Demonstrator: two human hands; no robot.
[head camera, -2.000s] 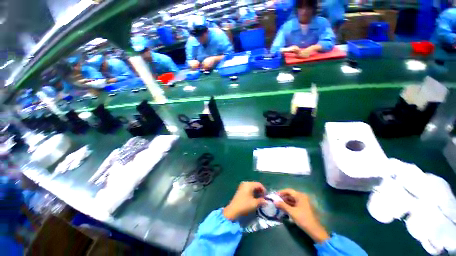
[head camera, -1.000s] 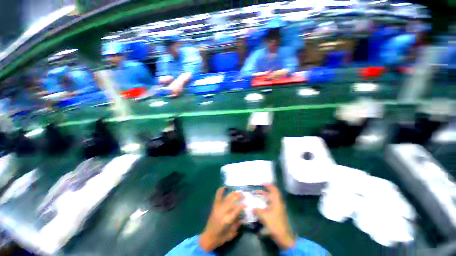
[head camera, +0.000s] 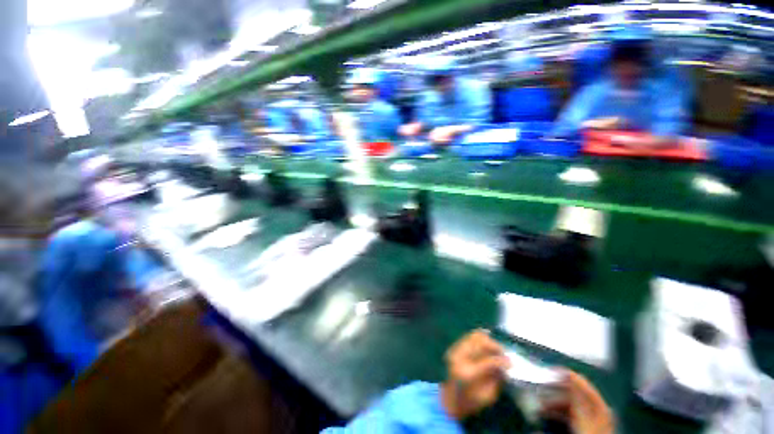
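Observation:
My left hand (head camera: 475, 373) and my right hand (head camera: 586, 407) hold a small shiny clear poly bag (head camera: 533, 373) between them by the fingertips, over the green bench. The picture is blurred, and what lies inside the bag cannot be told. My right hand is partly cut off by the bottom edge. A flat white stack (head camera: 556, 329) lies just beyond my hands. A blurred pile of dark coiled parts (head camera: 403, 298) lies to the left on the bench.
A white insert stack (head camera: 692, 347) with a dark hole stands at the right. Black gift boxes (head camera: 547, 253) stand along the line. A long white sheet (head camera: 310, 275) bears bulk parts at left. A brown carton (head camera: 161, 377) is by the bench edge. Workers in blue sit opposite and at left.
The view has swung left, so the bench things appear further right and the carton and a worker at left now show. My hands still hold the bag, now nearer the lower right.

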